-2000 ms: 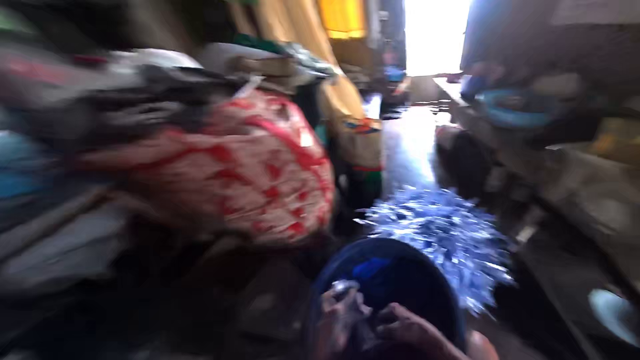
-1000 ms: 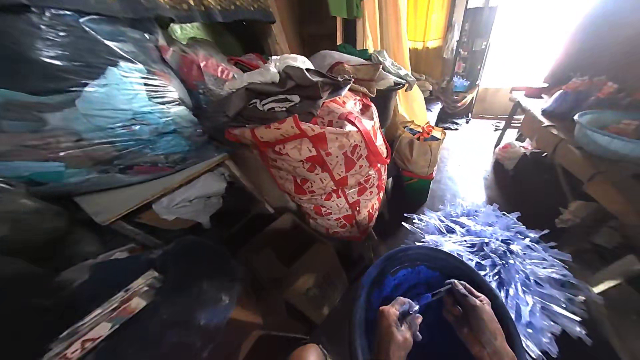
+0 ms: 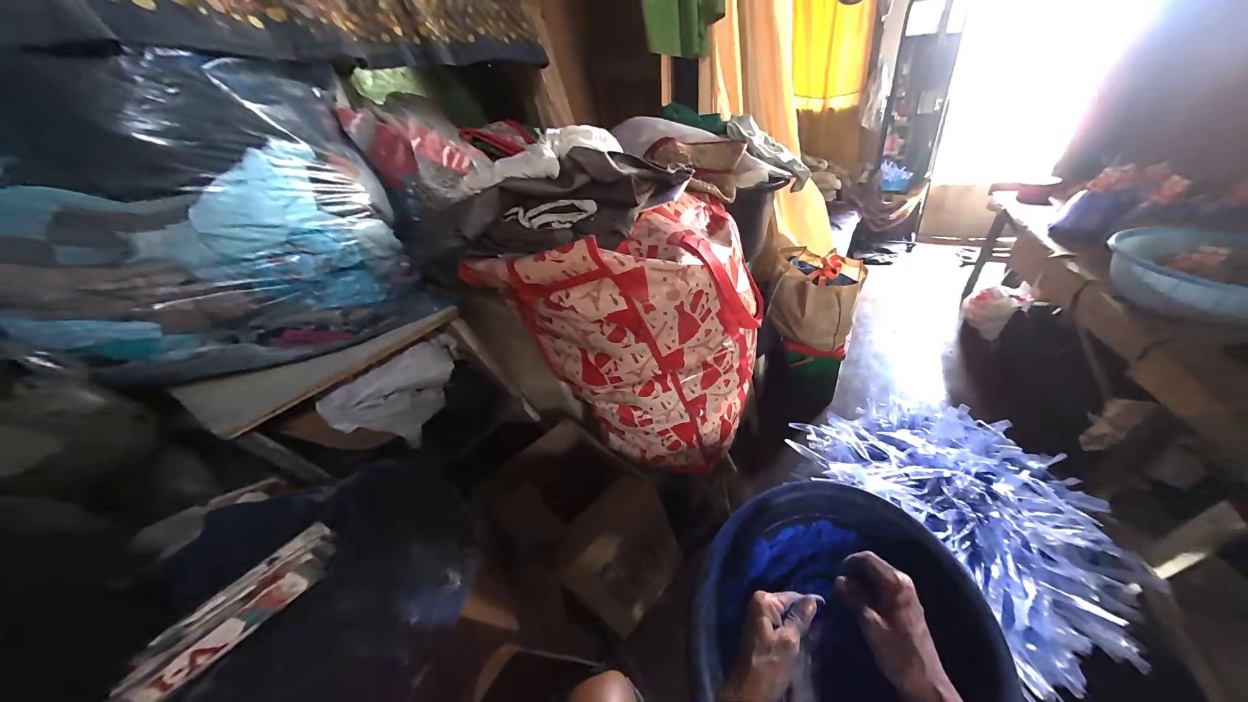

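Observation:
My left hand [image 3: 770, 639] is over a round dark blue tub [image 3: 717, 575], its fingers pinched on a thin pale strip. Close beside it on the right, my right hand [image 3: 889, 614] has its fingers curled; whether it grips anything does not show. Bright blue material [image 3: 804, 551] lies inside the tub, below my hands. A large heap of pale blue-white strips [image 3: 975, 507] spreads on the floor against the tub's right side.
Ahead stands a red-and-white patterned bag [image 3: 653, 341] with clothes piled on top. Beyond it is a brown bag [image 3: 817, 302]. At left, clear plastic covers cloth [image 3: 283, 224] on a board. A light blue basin [image 3: 1175, 283] sits on the right bench, and a cardboard box [image 3: 614, 546] left of the tub.
One second ago a thin strip stretched between both hands; now the right hand is a little apart from the left. The view swung from a blurred frame two seconds ago.

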